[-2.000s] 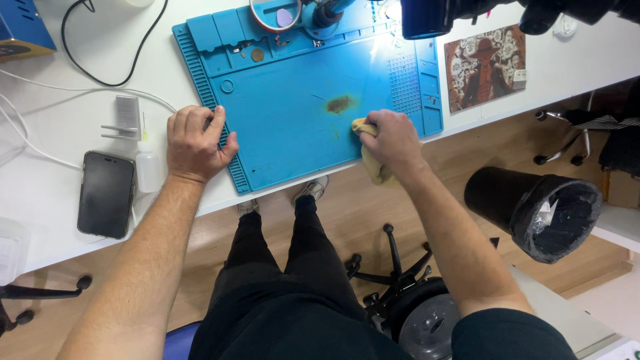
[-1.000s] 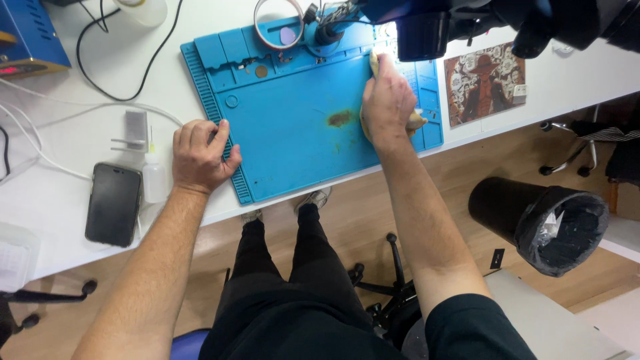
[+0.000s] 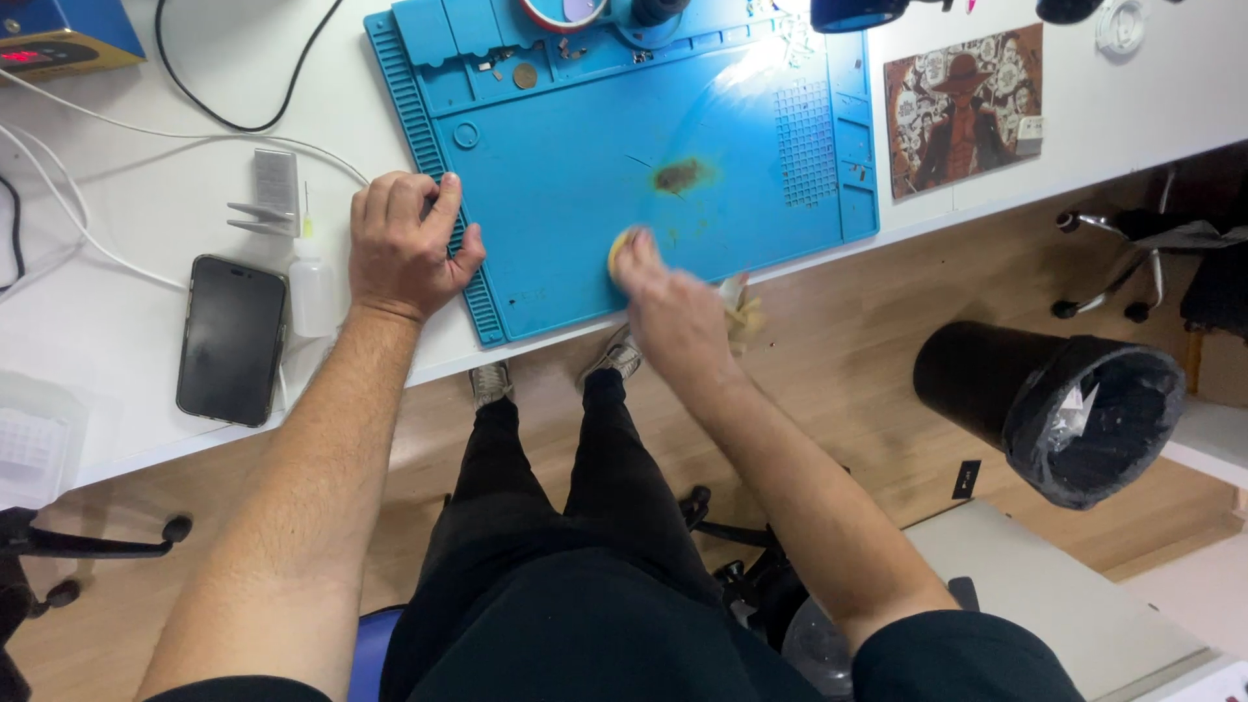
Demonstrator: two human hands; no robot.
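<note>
A blue silicone work mat (image 3: 585,224) lies on the white table, with a dark brown stain (image 3: 680,175) right of its middle. My left hand (image 3: 411,244) rests on the mat's ribbed left edge, fingers loosely curled, holding nothing. My right hand (image 3: 673,302), blurred, is shut on a yellowish cloth (image 3: 618,255) at the mat's front part, below the stain. Part of the cloth sticks out at the hand's right side, past the table edge. Small metal parts and a coin (image 3: 525,75) lie in the mat's upper compartments.
A smartphone (image 3: 232,339), a small plastic bottle with a needle tip (image 3: 312,292) and a grey comb-like piece (image 3: 277,190) lie left of the mat. An illustrated card (image 3: 965,112) lies to its right. Cables cross the upper left. A black waste bin (image 3: 975,385) lies beyond the front edge.
My right hand, with the cloth, went up to the mat's upper right and has since come down to its front part, farther left than at first. My left hand stays at the mat's left edge.
</note>
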